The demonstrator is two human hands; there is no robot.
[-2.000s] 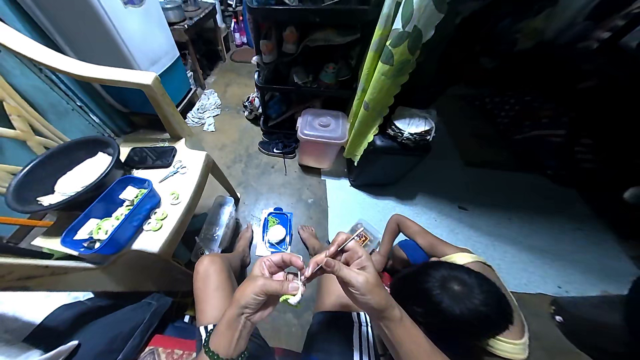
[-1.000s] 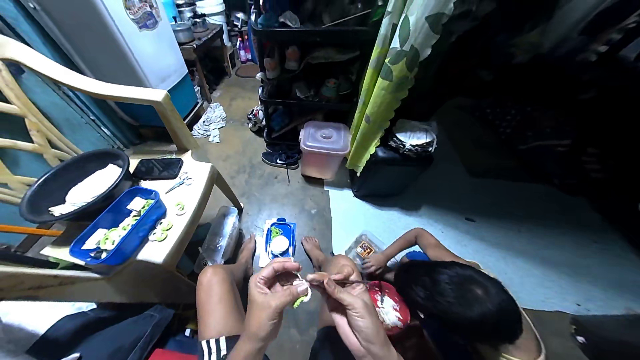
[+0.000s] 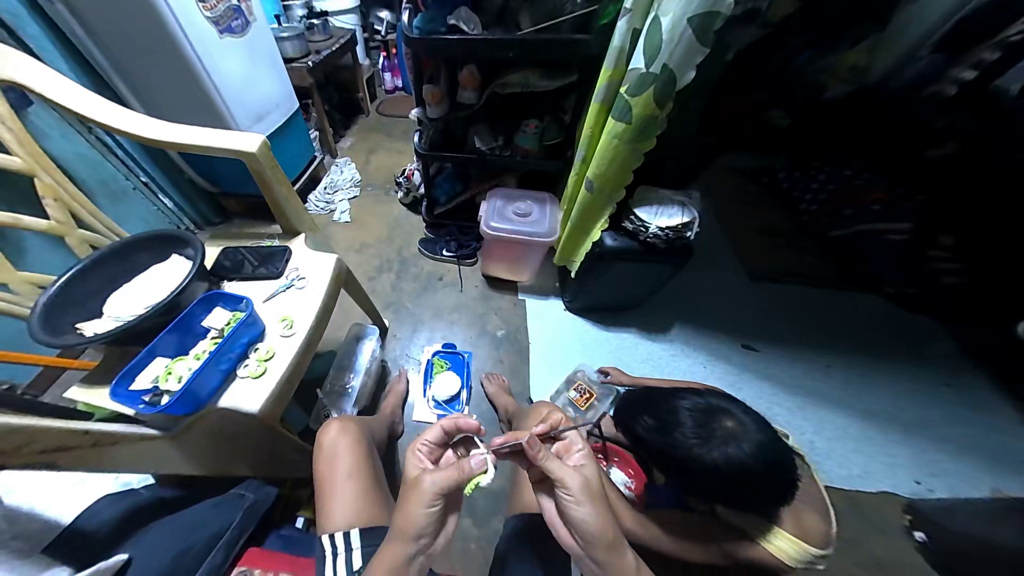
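Note:
My left hand pinches a small white and green piece of yarn crochet work between thumb and fingers. In my right hand is a thin crochet hook, its tip at the work. A strand of yarn runs from the left fingers toward a white yarn ball, which lies with green yarn in a blue tray on the floor between my feet. On the chair at left, a blue plastic container holds several green and white crocheted pieces; more such pieces lie beside it.
A black basin with white cloth, a phone and small scissors are on the plastic chair. Another person sits close at my right by a clear container and a red bowl. A lidded pink box stands ahead.
Both hands stay together at the yarn work. The red bowl beside the other person, not visible two seconds ago, shows now. The view has shifted slightly.

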